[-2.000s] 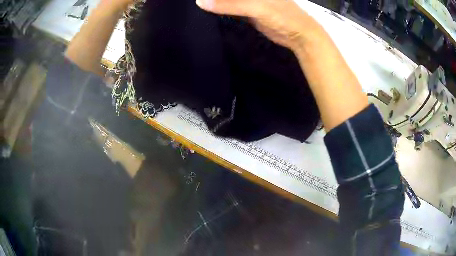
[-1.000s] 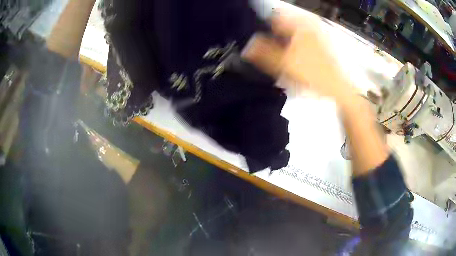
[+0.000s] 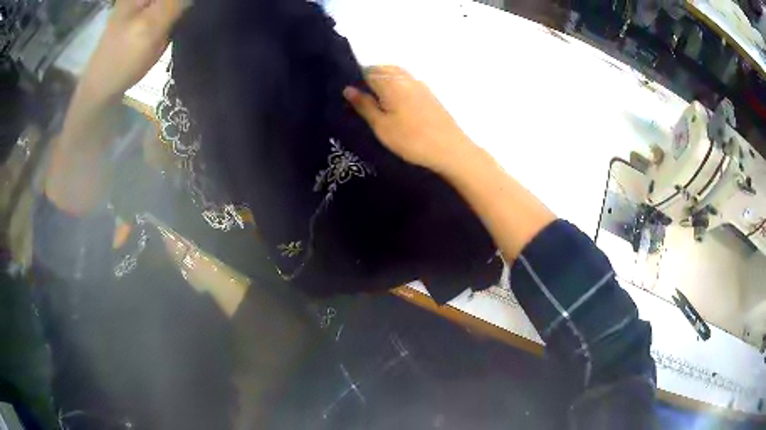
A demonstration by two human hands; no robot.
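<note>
A large black garment panel (image 3: 277, 126) with pale embroidered flowers and a scalloped border spans the white table's front edge, its lower part hanging toward my lap. My right hand (image 3: 403, 113) grips the panel's right edge between thumb and fingers. My left hand (image 3: 147, 29) is at the top left, by the panel's upper left edge, partly cut off by the frame's edge; its fingertips are not clear. Black thread snips (image 3: 692, 314) lie on the machine bed, right of the needle area (image 3: 647, 222).
The cream-white sewing machine head (image 3: 710, 172) stands at the right. The white table (image 3: 521, 92) has a wooden-coloured edge and a printed ruler along its front. Dark plaid clothing (image 3: 353, 382) is below. Dark, unclear items lie beyond the table at the top right.
My right hand has moved left and now grips the panel's edge. The panel has shifted toward me over the table edge, and its embroidered flower lies spread out. The snips are uncovered again.
</note>
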